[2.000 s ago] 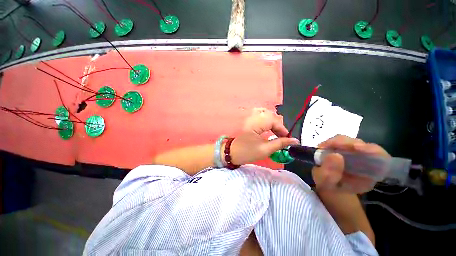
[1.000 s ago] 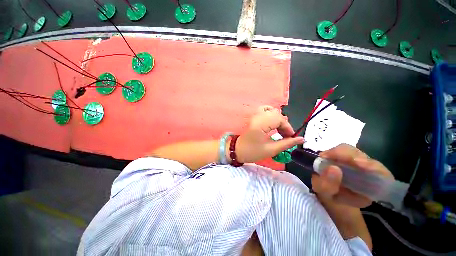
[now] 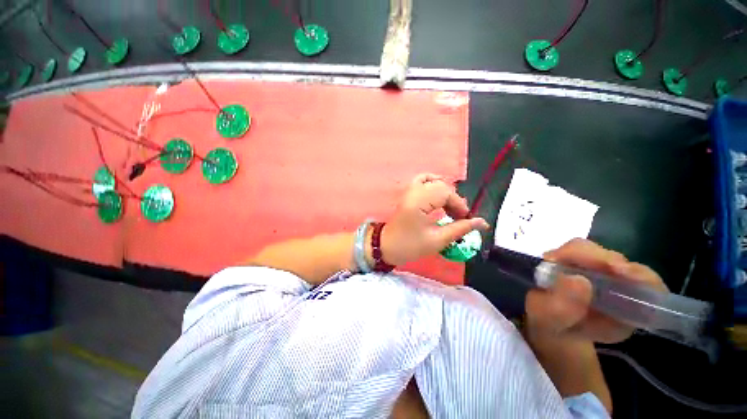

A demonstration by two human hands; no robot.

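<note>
A green round circuit board point(image 3: 464, 246) lies at the right edge of the red sheet. Its lead wires point(image 3: 493, 174) rise to the upper right. My left hand point(image 3: 426, 223) is over the board, with thumb and finger at the base of the wires. My right hand point(image 3: 586, 290) grips a cloudy dispensing syringe point(image 3: 640, 304) in its fist. The syringe's dark front end point(image 3: 514, 265) points left, just right of the board, with a small gap. The fingers hide part of the board.
The red sheet point(image 3: 328, 164) holds several more boards at its left. A crumpled white paper point(image 3: 545, 214) lies above my right hand. A pale stick point(image 3: 396, 45) crosses the metal rail. Boards line the dark belt behind. A blue bin point(image 3: 721, 196) stands at the right.
The syringe and my right hand have moved right, and the dark tip has drawn back from the board. More of the board shows. My left hand stays at the wires.
</note>
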